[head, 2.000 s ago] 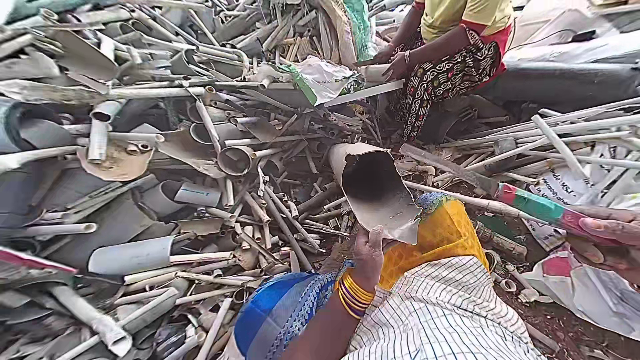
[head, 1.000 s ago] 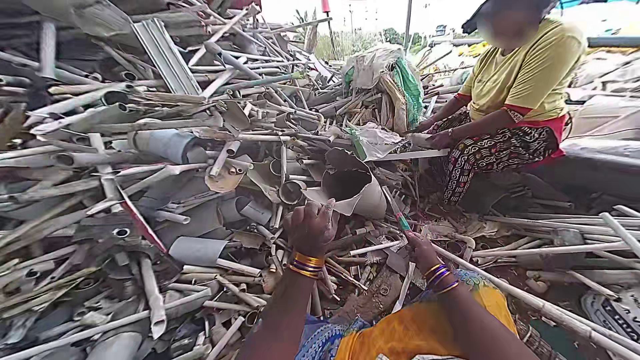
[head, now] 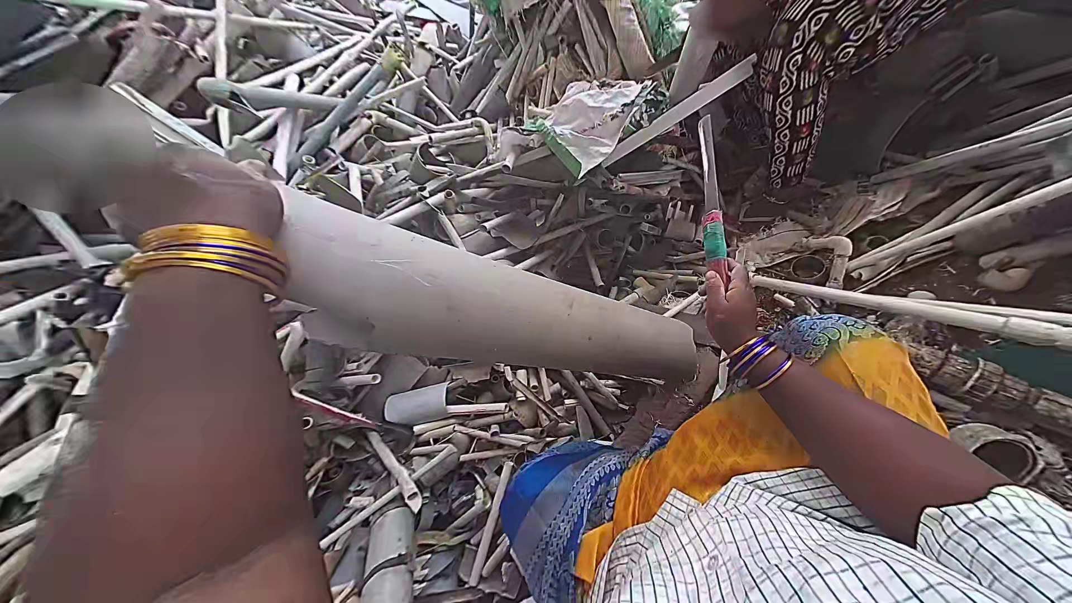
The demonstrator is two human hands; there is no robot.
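Observation:
My left hand (head: pixel 197 193), with yellow and blue bangles at the wrist, is raised at the upper left and grips the near end of a wide grey plastic pipe (head: pixel 486 310); its fingers are partly blurred. The pipe slants down to the right, its far end beside my knee. My right hand (head: pixel 731 306) is closed around the handle of a long-bladed knife (head: pixel 712 201), wrapped in red and green, with the blade pointing up and away from me.
Scrap plastic pipes (head: pixel 402 142) lie heaped ahead and to the left. A printed plastic sack (head: pixel 586 121) rests on the heap. At the top right another person's patterned clothing (head: pixel 804 92) shows. Long thin pipes (head: pixel 921 310) stretch across the right side.
The wide pipe, earlier seen end-on in front of my knees, now lies lengthwise across the view. My left hand has moved up and left with it. The knife blade now points upward.

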